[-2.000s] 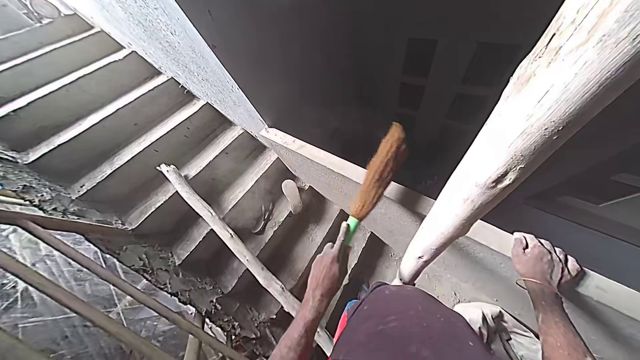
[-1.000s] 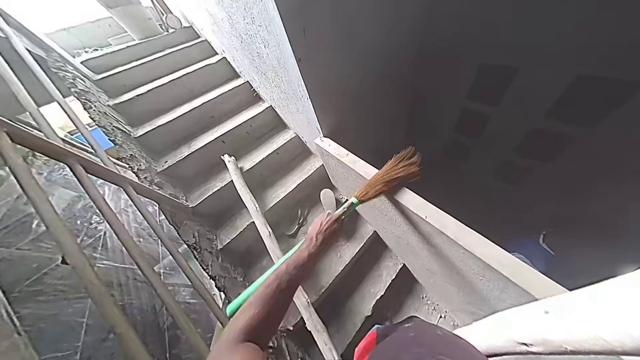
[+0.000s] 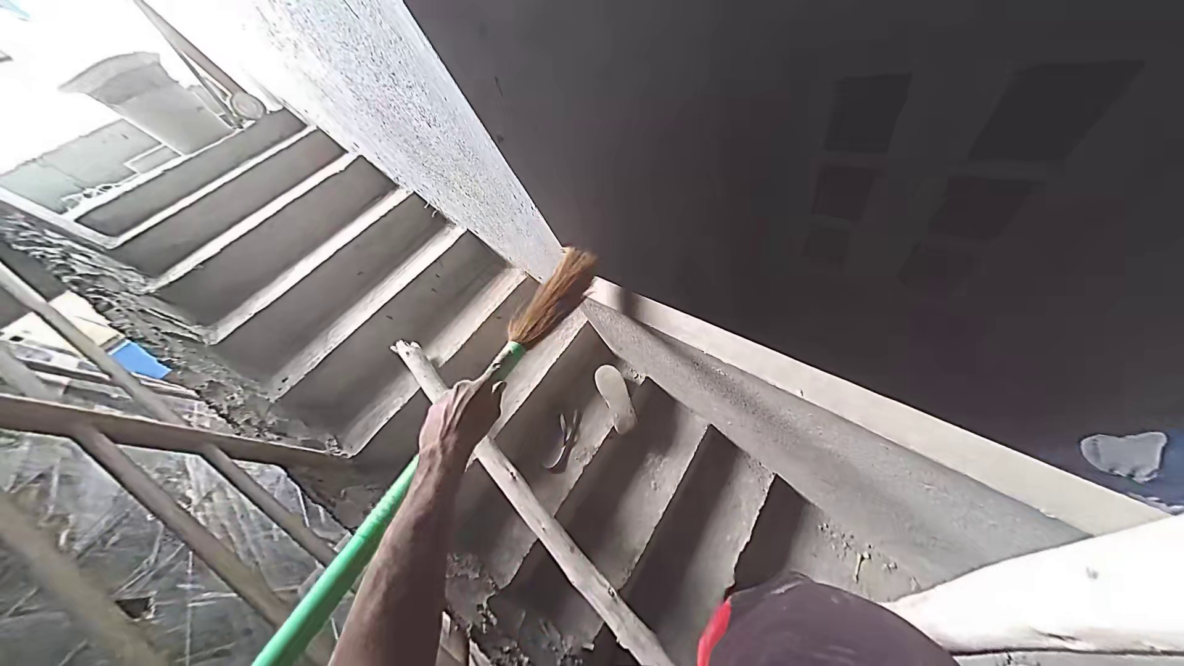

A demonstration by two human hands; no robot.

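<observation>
My left hand [image 3: 462, 412] grips a broom [image 3: 347, 564] by its green handle, close to the brown bristle head [image 3: 555, 296]. The bristles lie at the upper end of the low wall's pale ledge [image 3: 786, 388], near the corner with the speckled white wall [image 3: 416, 102]. The rest of the handle runs down beside my forearm. Beneath the hand, a rough wooden pole [image 3: 555, 536] slants across the concrete stairs [image 3: 361, 277]. My right hand is outside the view.
A pair of slippers seems to lie on a step, the paler one [image 3: 615, 398] nearer the wall. Bare railing bars [image 3: 166, 499] stand at the left. A thick pale log [image 3: 1064, 583] crosses the lower right. A container [image 3: 153, 102] stands at the stair top.
My left hand has carried the broom up along the ledge to the wall corner. My right hand, resting on the ledge two seconds ago, is out of view. The view has shifted.
</observation>
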